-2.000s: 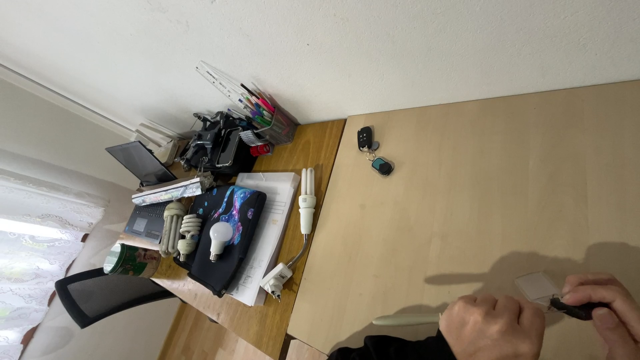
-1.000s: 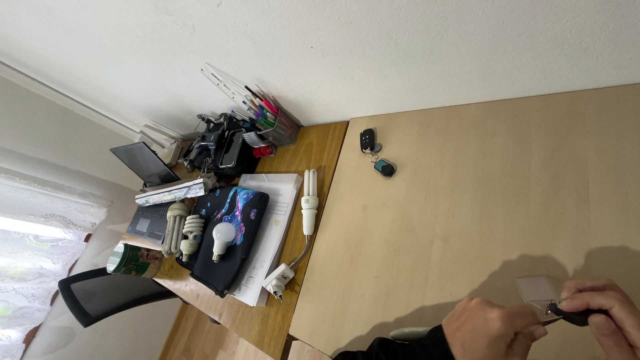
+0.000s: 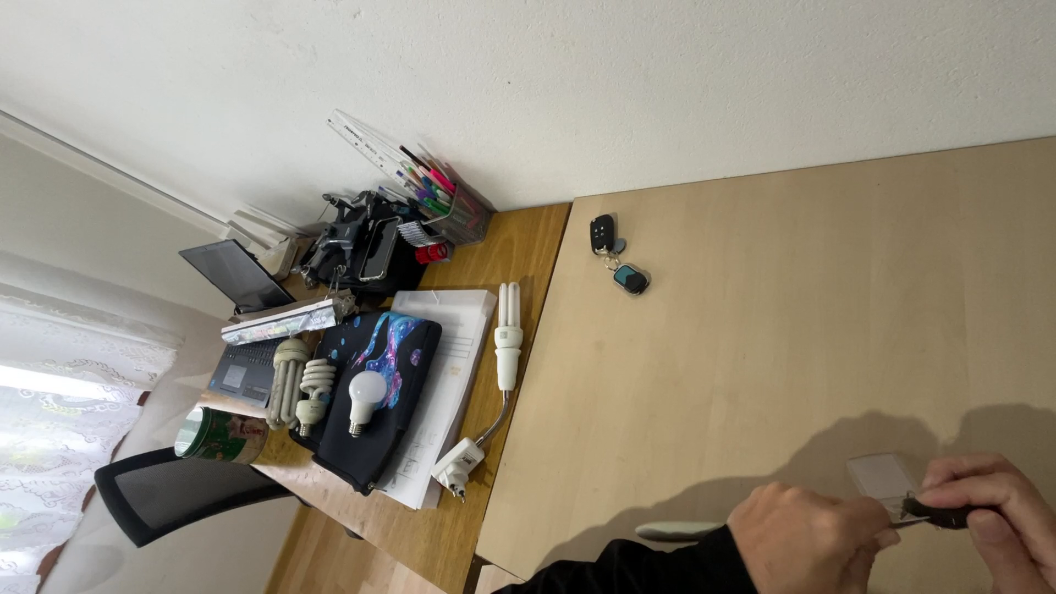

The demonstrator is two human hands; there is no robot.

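My right hand (image 3: 990,516) pinches a small dark object (image 3: 940,513), perhaps a key fob, between thumb and fingers at the lower right. Just left of it, my left hand (image 3: 804,532) has its fingers closed on a thin metal piece (image 3: 907,523) that meets the dark object; whether this is a blade or a tool I cannot tell. Behind the hands a small clear plastic case (image 3: 881,475) lies on the light wooden table. A pale, long handle-like thing (image 3: 676,530) is partly hidden by my left sleeve. Farther up lie a black car key (image 3: 603,234) and a teal-black remote (image 3: 631,280) on one ring.
On the adjoining desk (image 3: 528,256) are a compact fluorescent lamp (image 3: 509,346) on a flexible plug holder, papers (image 3: 450,355), a patterned sleeve (image 3: 412,346) bearing an LED bulb (image 3: 365,399), a pen holder (image 3: 462,216), a folded drone (image 3: 342,235) and a laptop (image 3: 239,276). A chair (image 3: 190,487) stands beyond.
My left hand has turned beside the dark object, and a thin metal piece now shows between the hands. My right hand keeps its hold on the dark object.
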